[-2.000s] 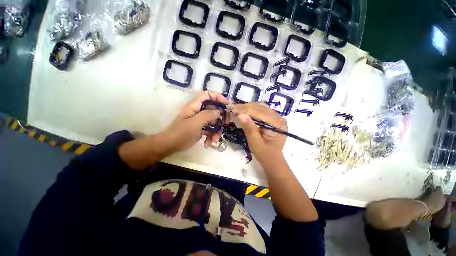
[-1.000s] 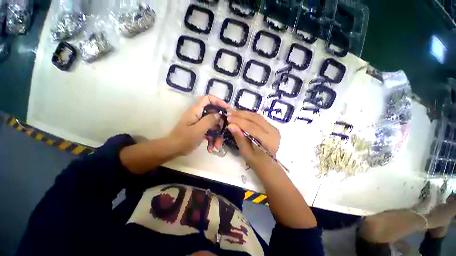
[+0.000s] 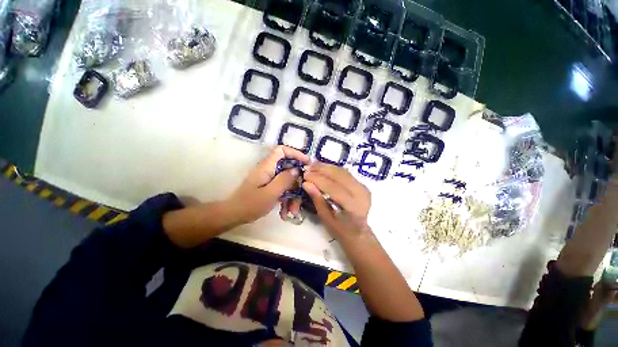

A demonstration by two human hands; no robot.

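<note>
My left hand (image 3: 263, 186) grips a black square frame (image 3: 290, 165) just above the bench near its front edge. My right hand (image 3: 341, 196) is pressed against the frame's right side, with a thin pen-like tool (image 3: 331, 201) between its fingers. The tool's tip is hidden by the fingers. Beyond the hands, a clear blister tray (image 3: 271, 124) holds rows of black frames (image 3: 246, 122). Short dark strip-like parts (image 3: 404, 171) lie over and beside the tray's right side.
Pale small parts (image 3: 452, 220) are heaped at the right, beside crumpled bags (image 3: 518, 196). Bags of metal parts (image 3: 135, 78) and a single frame (image 3: 91, 88) lie upper left. A second tray (image 3: 464, 51) is at the far edge. Another person's arm (image 3: 591, 227) is at the right.
Both hands stay at the frame; the right hand has turned and the tool now points less far out to the right. The view has shifted, and the other person's arm is now raised.
</note>
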